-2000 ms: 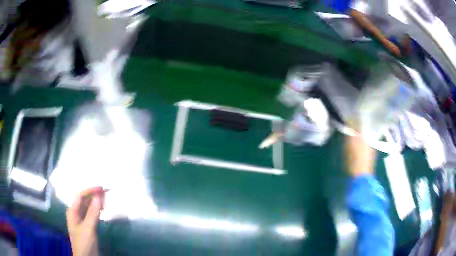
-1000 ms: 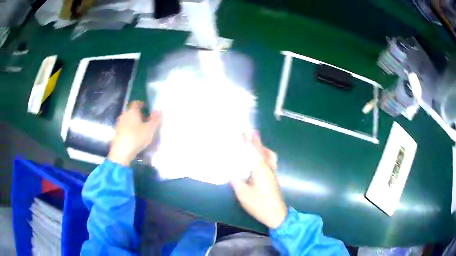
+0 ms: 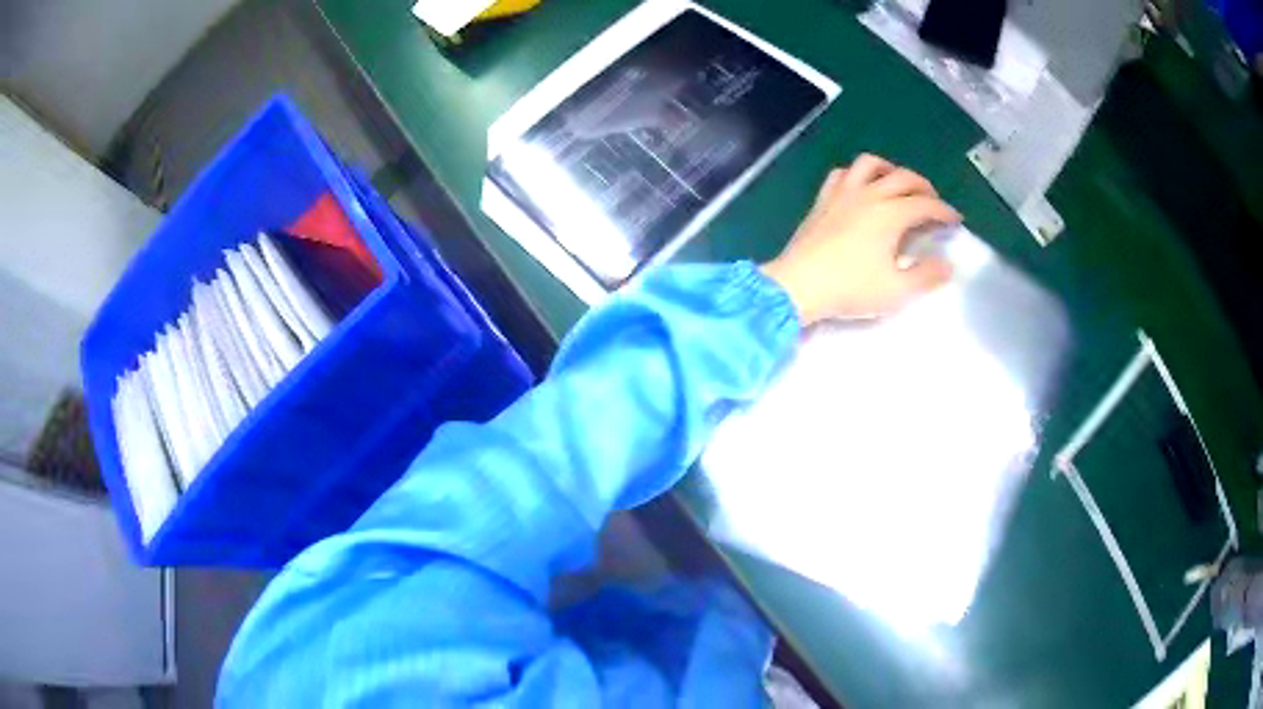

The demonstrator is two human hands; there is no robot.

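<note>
A glossy clear film sheet [image 3: 887,457], mostly washed out by white glare, lies on the green bench right of centre. My left hand [image 3: 873,243] is at its upper-left edge, with fingers bent and thumb close to them, pinching the film's edge; glare blurs the contact. My right hand is not in view. A dark tablet [image 3: 665,132] with fine white print over its black face lies on a white backing sheet [image 3: 533,249] at the upper middle, to the left of my hand.
A blue bin [image 3: 402,360] holding upright white sheets [image 3: 222,367] stands left of the bench edge. A white tape frame [image 3: 1108,547] with a dark block [image 3: 1187,471] is at right. A black object [image 3: 963,28] lies on clear film at the top. A yellow-and-white item [image 3: 478,14] is at the top.
The view has turned left and tilted, bringing more of the blue bin into sight. My left hand has moved from beside the tablet to the film's far edge. My right hand has left view.
</note>
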